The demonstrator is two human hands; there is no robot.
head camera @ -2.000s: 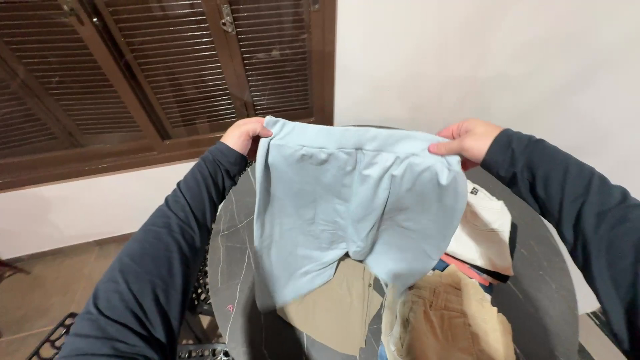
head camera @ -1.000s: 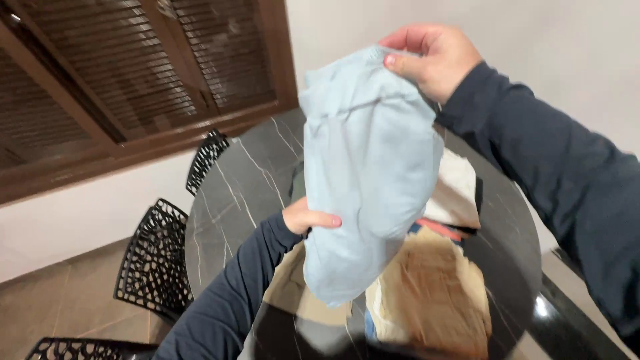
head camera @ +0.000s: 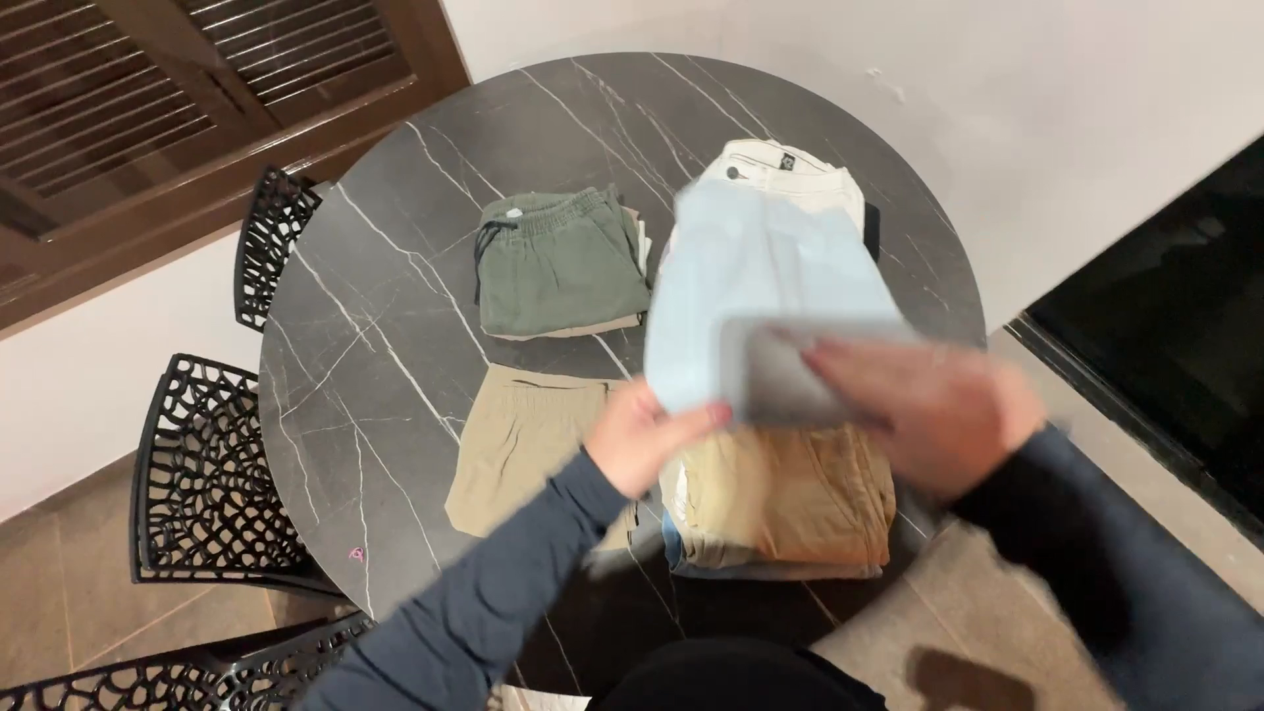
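Note:
A folded light blue garment [head camera: 770, 267], partly blurred, is held over the right side of the round dark table. My left hand [head camera: 642, 434] grips its lower left corner, thumb on top. My right hand [head camera: 938, 405], blurred, is at its lower right edge; whether its fingers grip the cloth cannot be told. Beneath the garment's far end lie white pants [head camera: 790, 173] with a button at the waist. Nearer me is a stack topped by tan pants [head camera: 790, 494]. Green drawstring shorts [head camera: 563, 267] top a pile left of the garment, and beige shorts [head camera: 533, 444] lie flat nearer me.
The marble-patterned table [head camera: 385, 286] has a curved edge. Black openwork chairs [head camera: 222, 474] stand along its left side. A brown louvered shutter [head camera: 217, 99] is at the upper left, with a white wall [head camera: 1037, 99] behind the table.
The light blue garment, spread between both hands two seconds ago, is now folded smaller and lower over the table. My right hand has come down from its top edge. The view has tilted down.

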